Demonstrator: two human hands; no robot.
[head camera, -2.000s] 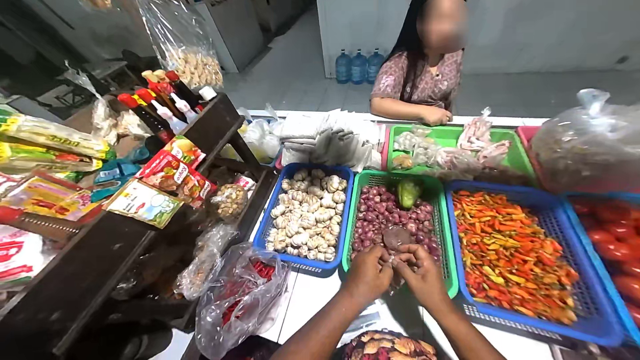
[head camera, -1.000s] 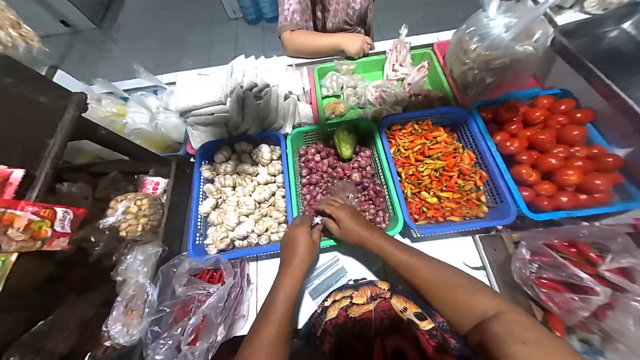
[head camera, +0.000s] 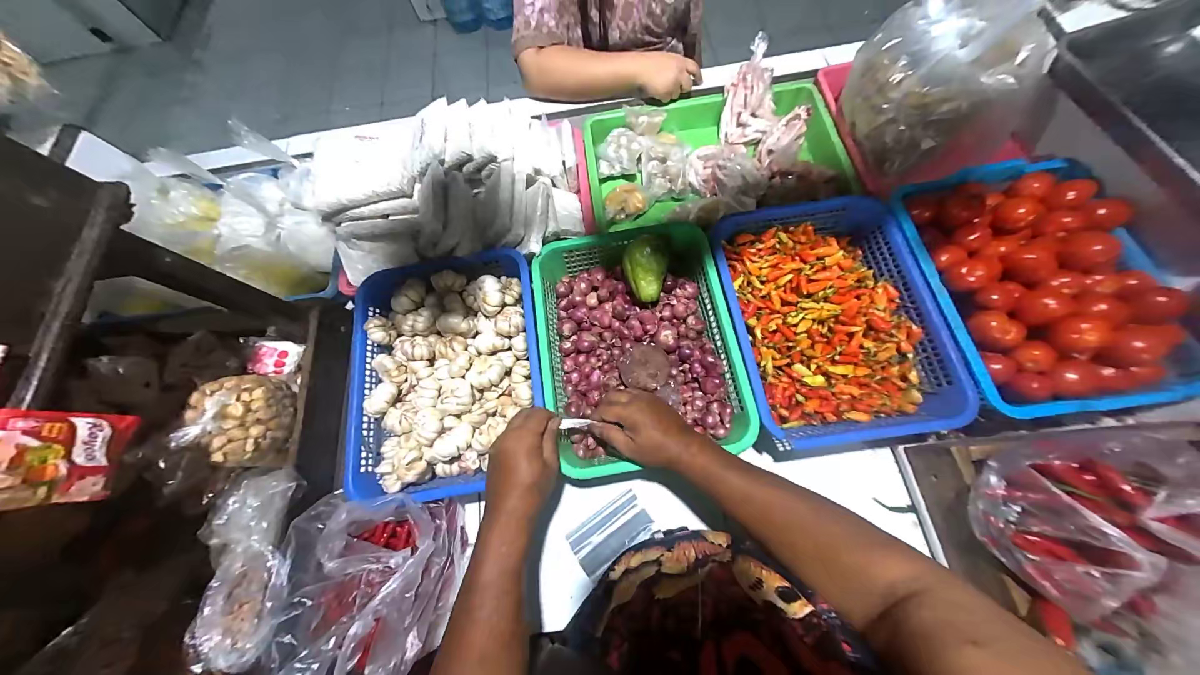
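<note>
My left hand (head camera: pixel 523 455) and my right hand (head camera: pixel 645 428) pinch a small white strip (head camera: pixel 576 424) between them, over the near edge of the green basket (head camera: pixel 741 431). Small purple shallots (head camera: pixel 600 319) fill that basket, with a green vegetable (head camera: pixel 645 269) at its far end. A round brownish thing (head camera: pixel 645 367), seemingly in clear plastic, lies on the shallots just beyond my right hand. Left of it, a blue basket (head camera: pixel 354 403) holds garlic bulbs (head camera: pixel 455 375); to the right, another blue basket (head camera: pixel 956 394) holds small orange and red chillies (head camera: pixel 820 319).
A light blue basket (head camera: pixel 1017 409) holds tomatoes (head camera: pixel 1083 333). Beyond the baskets are stacked white packets (head camera: pixel 366 169), a green tray (head camera: pixel 600 141) with bagged goods, and a person's forearm (head camera: pixel 586 73). Bags of red chillies (head camera: pixel 389 536) flank me. A grey striped item (head camera: pixel 609 534) lies nearest me.
The view has tilted down and turned right. Both hands were at the round brownish thing two seconds ago; now that thing rests on the shallots and the hands hold the white strip.
</note>
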